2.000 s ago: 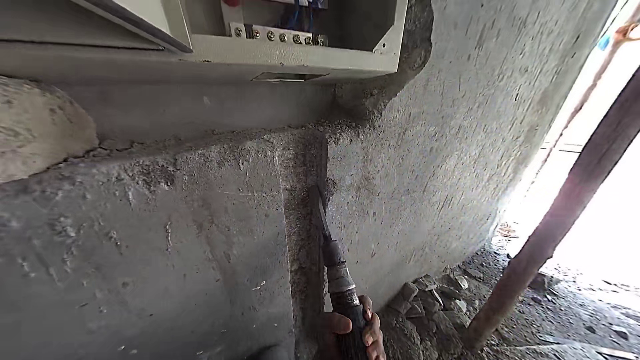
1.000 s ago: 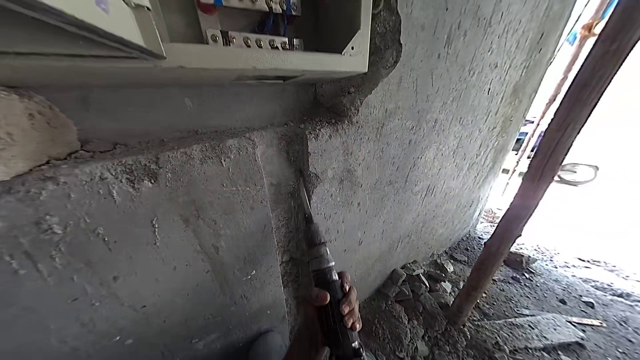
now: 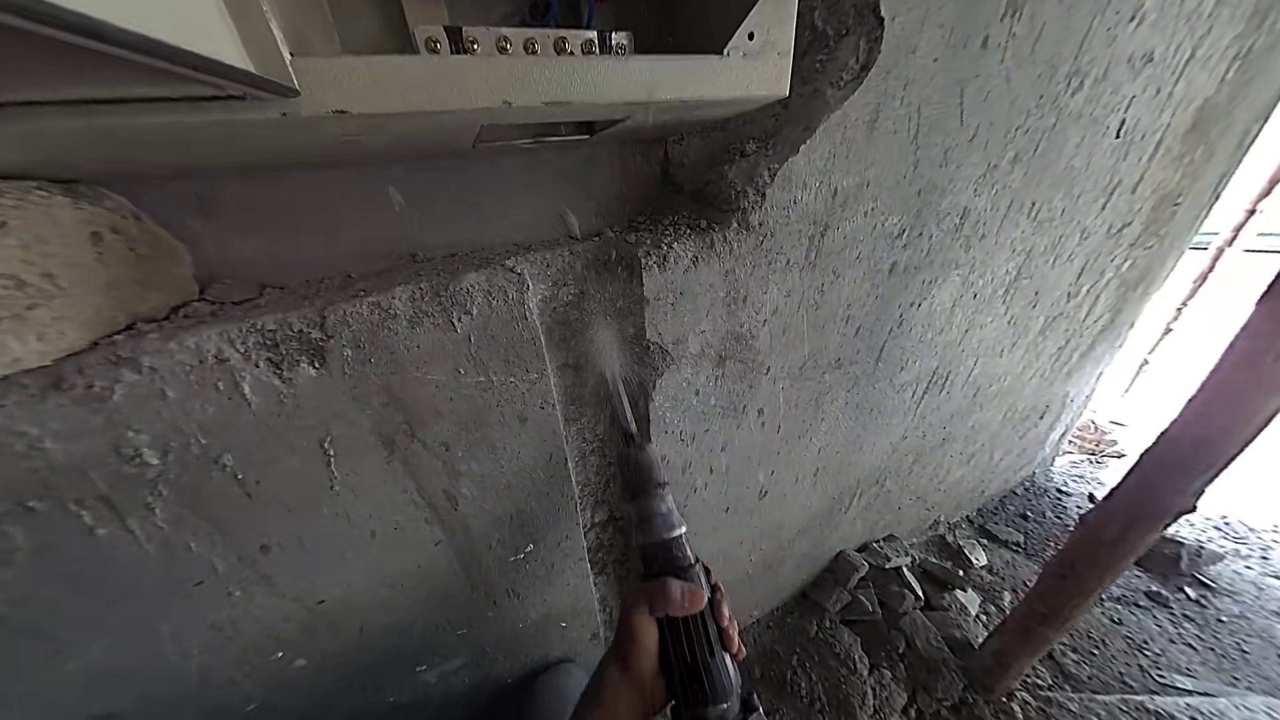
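My left hand (image 3: 650,640) is wrapped around the black front body of a rotary hammer (image 3: 690,625) at the bottom centre, thumb over the top and fingertips showing on the right side. The tool's slim chisel bit (image 3: 627,405) points up into a chased vertical groove (image 3: 590,400) in the grey plastered wall (image 3: 840,350). Pale dust sprays around the bit's tip, which is blurred. The groove has a straight left edge and a ragged right edge, and its upper end meets the recess under a metal electrical box (image 3: 540,85). My right hand is out of view.
A pale stone (image 3: 80,270) is lodged under the box at left. Broken rubble (image 3: 900,590) lies at the wall's foot. A slanting wooden pole (image 3: 1130,510) stands at right, beside a bright opening. Inside the box is a terminal bar (image 3: 530,43) with screws.
Dust now sprays at the bit's tip, where neither earlier frame shows any. My left hand stays around the rotary hammer, and the bit remains in the groove.
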